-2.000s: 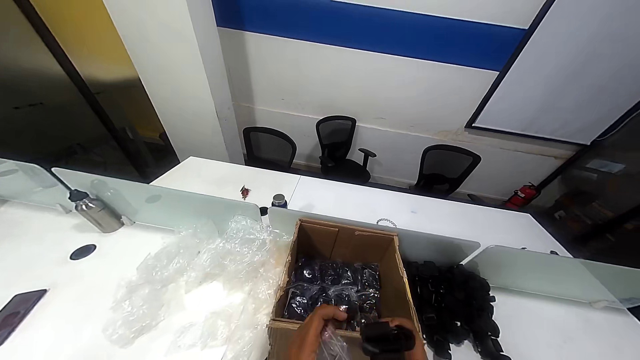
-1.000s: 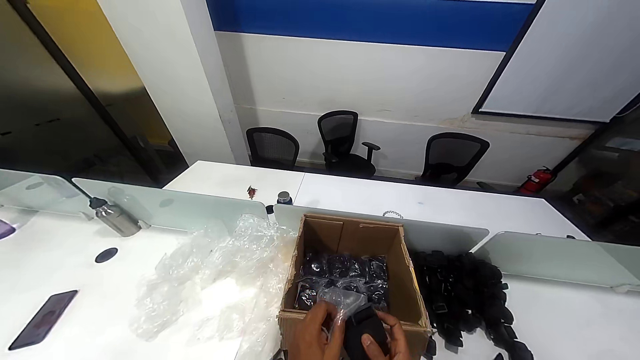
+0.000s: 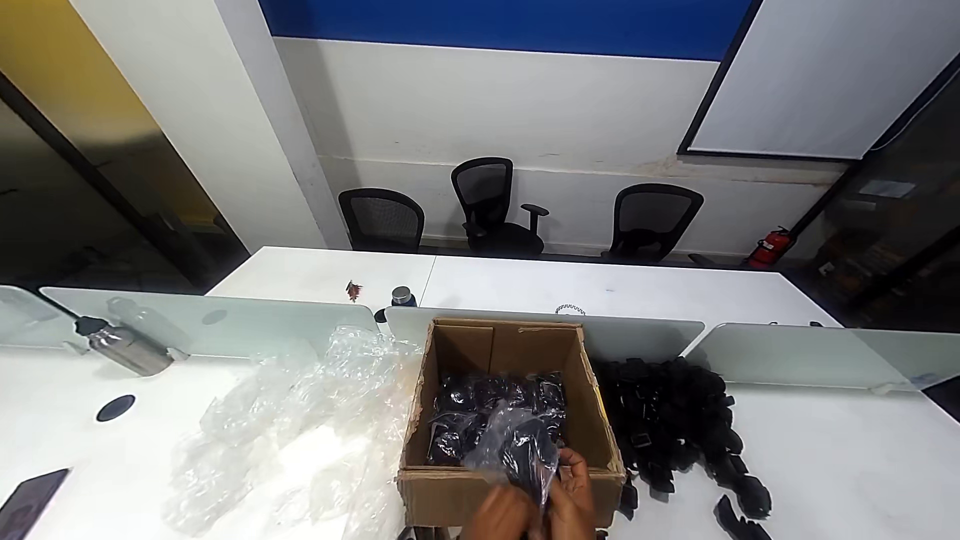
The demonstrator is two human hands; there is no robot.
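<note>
An open cardboard box (image 3: 442,496) stands on the white desk, holding several black items in clear plastic bags (image 3: 491,394). Over its near edge, my left hand (image 3: 501,514) and my right hand (image 3: 571,499) are together on a clear plastic bag (image 3: 525,446) with a black item inside. My fingers pinch the bag's lower end; the left fingertips are partly hidden. Left of the box lies a heap of empty clear plastic bags (image 3: 300,427). To its right is a pile of black strap-like items (image 3: 667,412), with one loose piece near the front.
Frosted glass dividers (image 3: 810,356) run behind the box. A metal bottle (image 3: 127,349) leans by the left divider, and a phone-like dark device (image 3: 31,502) lies at far left. Beyond are a second white desk (image 3: 510,289), black mesh chairs (image 3: 487,195) and a fire extinguisher (image 3: 771,247).
The black item, bare in my right hand beside a plastic bag one second ago, is now inside the clear bag, which both hands hold over the box's near edge.
</note>
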